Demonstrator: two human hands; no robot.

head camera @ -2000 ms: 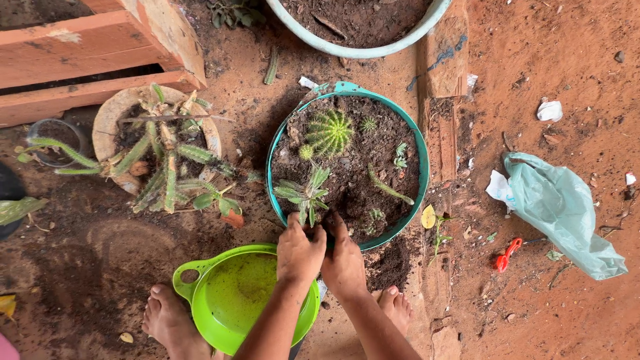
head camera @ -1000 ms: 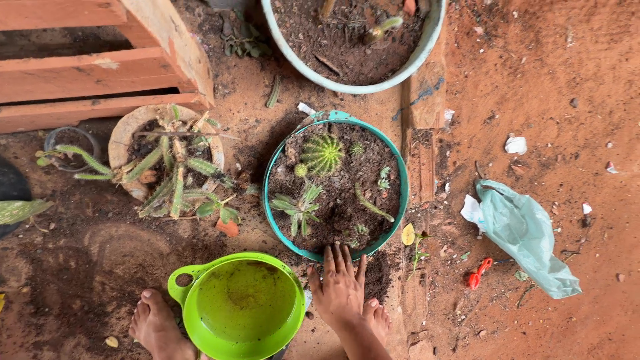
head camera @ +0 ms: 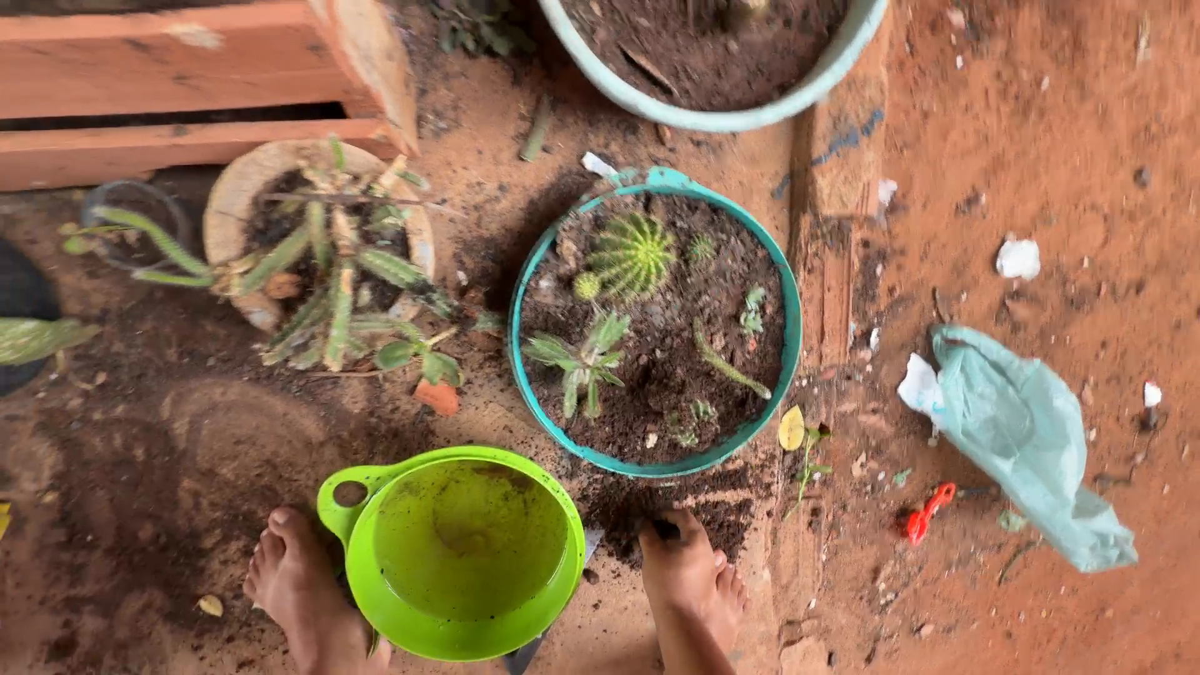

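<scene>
My right hand (head camera: pixel 677 553) is low over loose dark soil (head camera: pixel 717 516) on the ground, its fingers curled and dark soil between thumb and fingers. Just above it stands a round teal pot (head camera: pixel 795 323) of soil. It holds a round ribbed cactus (head camera: pixel 633 255), a leafy succulent (head camera: pixel 586 364), a thin cactus stem (head camera: pixel 729 364) and several tiny plants. To the hand's left is a lime-green plastic bowl (head camera: pixel 469 553) with a looped handle and dirt inside. Part of a blade-like thing (head camera: pixel 592 544) shows between bowl and hand. My left hand is out of view.
A round pot of trailing cacti (head camera: pixel 225 230) stands at left by an orange wooden crate (head camera: pixel 169 70). A pale pot (head camera: pixel 722 117) is at the top. At right lie a thin plastic bag (head camera: pixel 1017 431) and a red object (head camera: pixel 928 514). My bare feet (head camera: pixel 305 595) flank the bowl.
Both hands were at the teal pot's lower edge two seconds ago. My left hand has since left the view, and my right hand has moved down from the pot's rim to the loose soil.
</scene>
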